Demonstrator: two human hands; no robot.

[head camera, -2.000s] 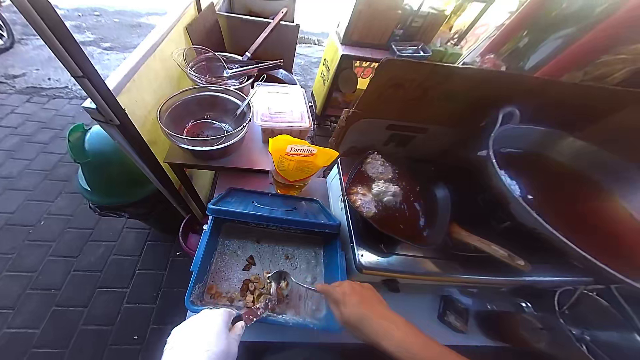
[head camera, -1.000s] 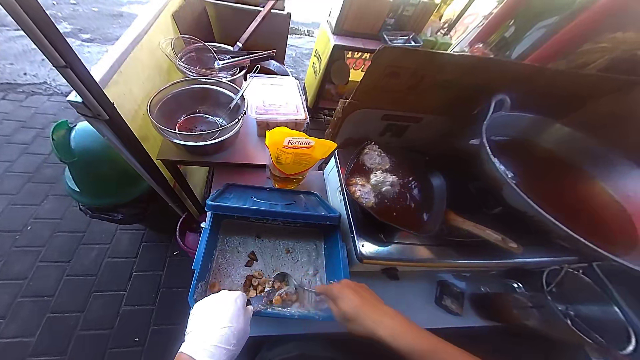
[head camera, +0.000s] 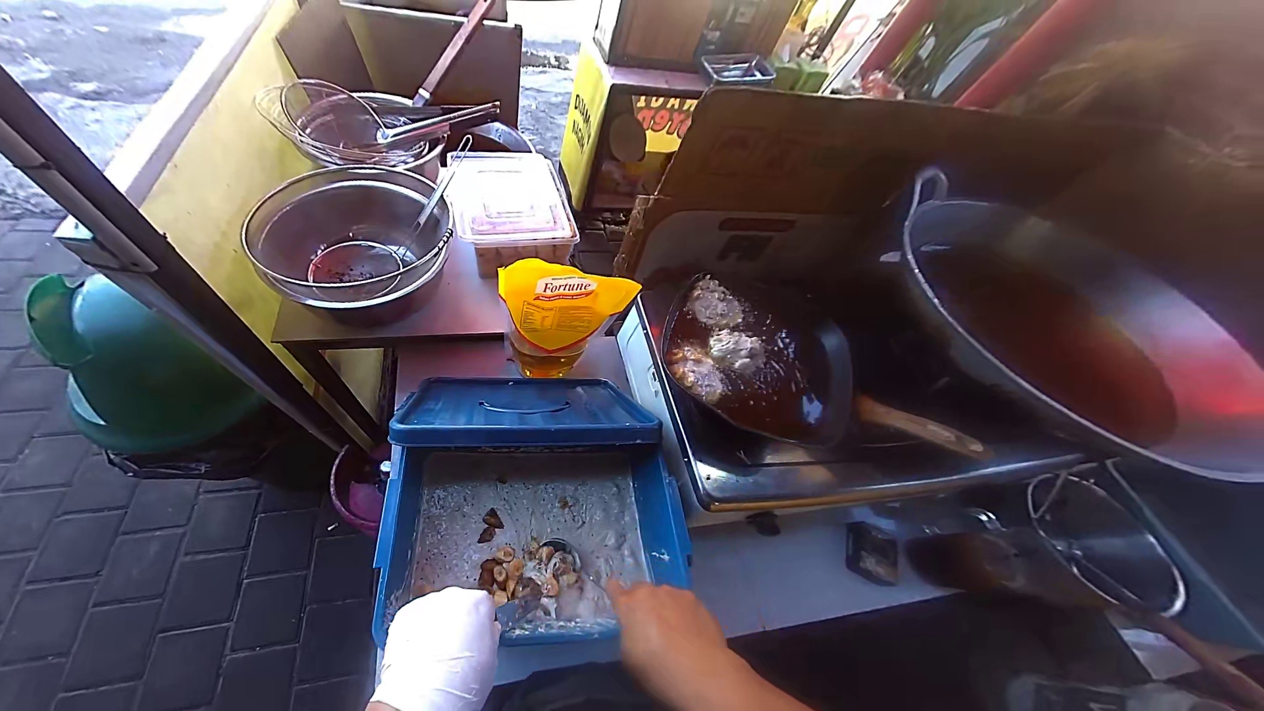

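Note:
A blue plastic tub (head camera: pixel 671 523) holds pale, wet batter and a heap of brownish food pieces (head camera: pixel 528 573); its blue lid (head camera: pixel 525 410) rests across the far end. My left hand (head camera: pixel 439 642), in a white glove, is closed at the tub's near left corner, beside the pieces; what it grips is hidden. My bare right hand (head camera: pixel 671 632) is closed on a spoon at the near right, with the spoon's bowl (head camera: pixel 560 549) among the pieces. Right of the tub, several battered lumps (head camera: pixel 736 351) fry in dark oil in a wooden-handled pan (head camera: pixel 839 380) on a stove.
A yellow oil pouch (head camera: pixel 558 306) stands behind the tub. Beyond are a steel bowl with a strainer (head camera: pixel 346 247), a lidded plastic container (head camera: pixel 509 202) and wire skimmers (head camera: pixel 341 123). A large wok (head camera: pixel 1047 326) of dark liquid sits at right, before a cardboard screen (head camera: pixel 790 168). A green bin (head camera: pixel 148 365) stands left.
Two seconds ago my gloved hand held a dark reddish piece over the tub beside the spoon; now that piece is not visible. The spoon has shifted slightly among the pieces.

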